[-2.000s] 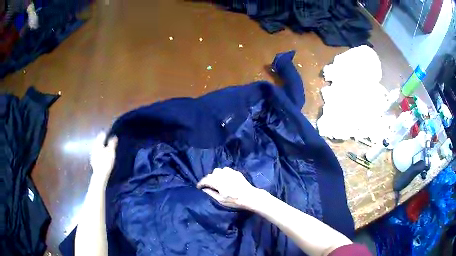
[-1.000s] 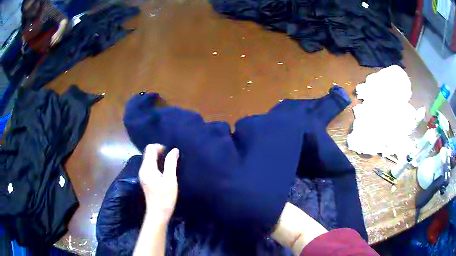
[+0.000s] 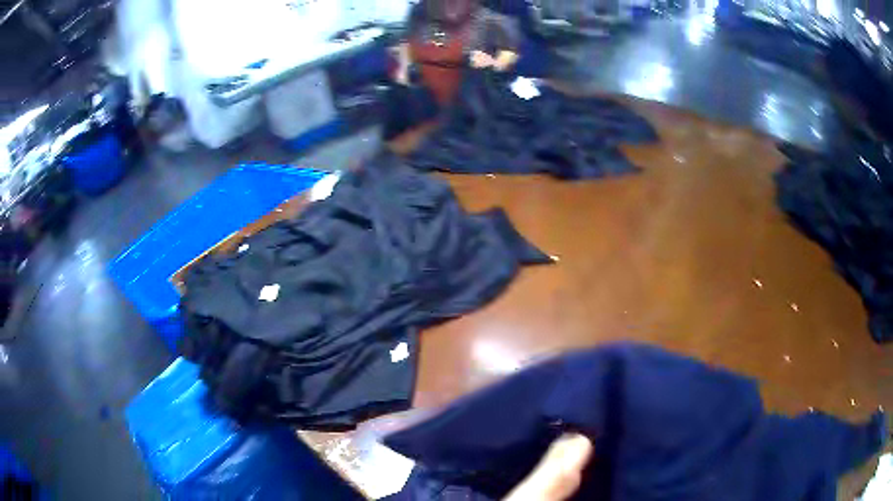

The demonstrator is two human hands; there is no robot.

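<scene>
The navy coat [image 3: 666, 421] lies across the bottom right of the view, matte shell side up, with one corner spread left toward the black garments. My left hand [image 3: 560, 472] is at the bottom edge, blurred and partly cut off. Its fingers are closed at a fold of the coat, and the fingertips are partly hidden by the fabric. My right hand is not in view.
Black garments with white tags [image 3: 362, 264] lie at the table's left edge above blue bins [image 3: 206, 240]. More black garments [image 3: 548, 127] lie before a person [image 3: 450, 49] across the brown table [image 3: 636, 254]. Others lie at far right [image 3: 842, 215].
The view has swung left, bringing the blue bins and the person into fuller view. The coat has turned from lining up to shell up. My right hand has left the picture.
</scene>
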